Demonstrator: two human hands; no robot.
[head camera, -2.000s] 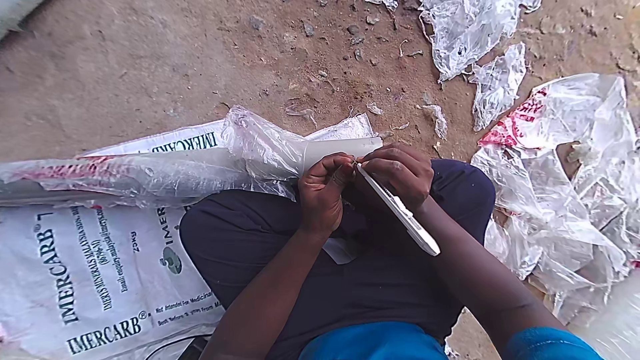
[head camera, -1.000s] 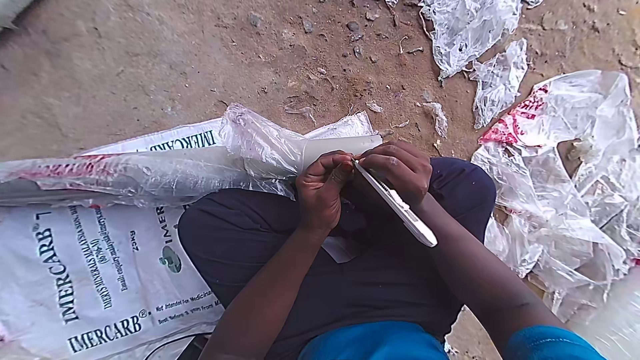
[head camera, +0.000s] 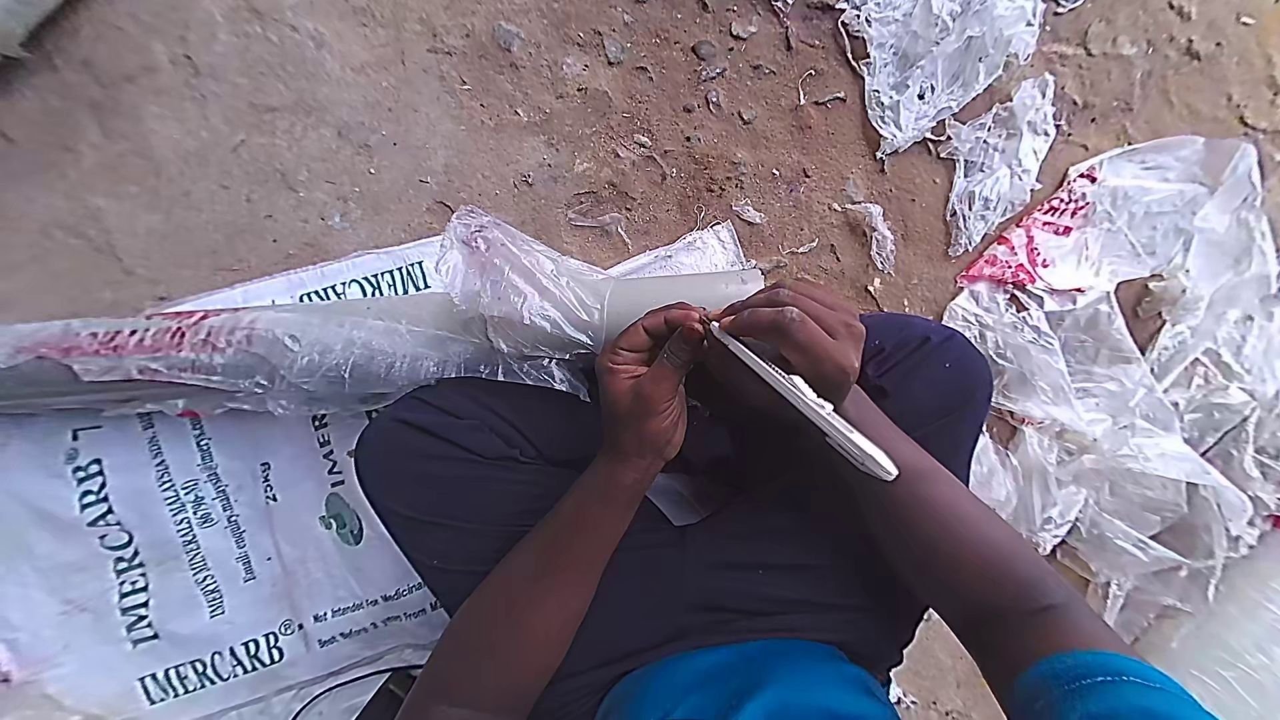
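Note:
My left hand (head camera: 650, 370) and my right hand (head camera: 800, 325) meet above my lap, fingertips close together. A slim white utility knife with a slider, or a similar tool (head camera: 805, 400), slants down to the right from the fingers of my right hand. My left thumb and forefinger pinch at its upper end; whatever small thing is between them is too small to tell. Just beyond my hands, across my knee, lies a pale roll or tube (head camera: 680, 292), partly wrapped in clear plastic film (head camera: 520, 290) with red marks.
Printed white woven sacks (head camera: 230, 540) lie under the roll at the left. Torn clear plastic sheeting (head camera: 1080, 370) covers the ground at the right, with smaller scraps (head camera: 940, 60) at the top. A dark cable (head camera: 350, 680) curves by my left forearm.

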